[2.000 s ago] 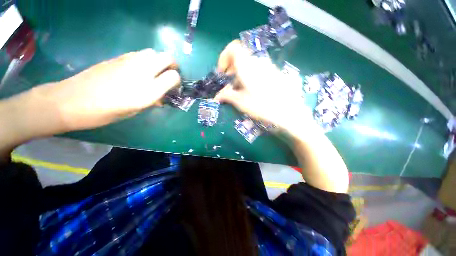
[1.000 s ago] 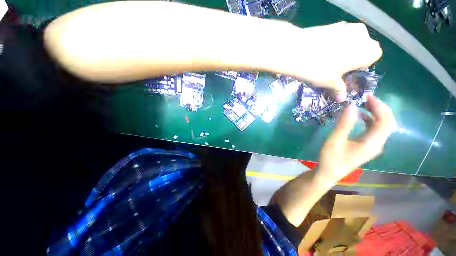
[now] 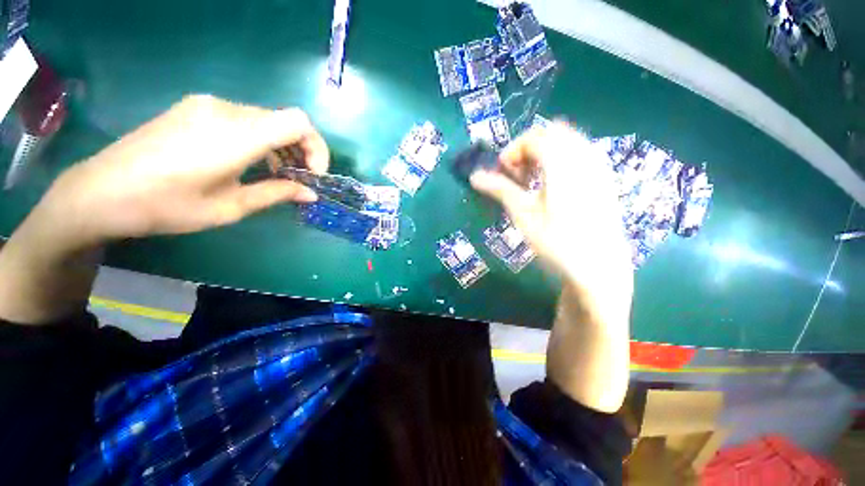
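My left hand (image 3: 204,171) is at the left over the green bench (image 3: 218,66), its thumb and fingers closed on a small stack of circuit boards (image 3: 341,220), blue underneath. My right hand (image 3: 560,190) is right of centre and pinches a dark, blurred circuit board (image 3: 474,163). A blue-and-white circuit board (image 3: 414,157) lies between my hands. Two more lie nearer the front edge, one of them the left board (image 3: 461,259). Several others (image 3: 469,66) lie beyond my right hand. No tweezers can be made out.
A dense pile of boards (image 3: 654,195) lies right of my right hand. A pale rail (image 3: 683,81) curves behind it. A thin strip (image 3: 339,43) lies at top centre. A white piece (image 3: 14,76) and a dark red sheet (image 3: 46,102) are at far left. An open cardboard box (image 3: 675,427) is below.
My left hand, which was over the pile at the right, is back at the left with boards. My right hand has moved left from the pile and now holds a dark board.
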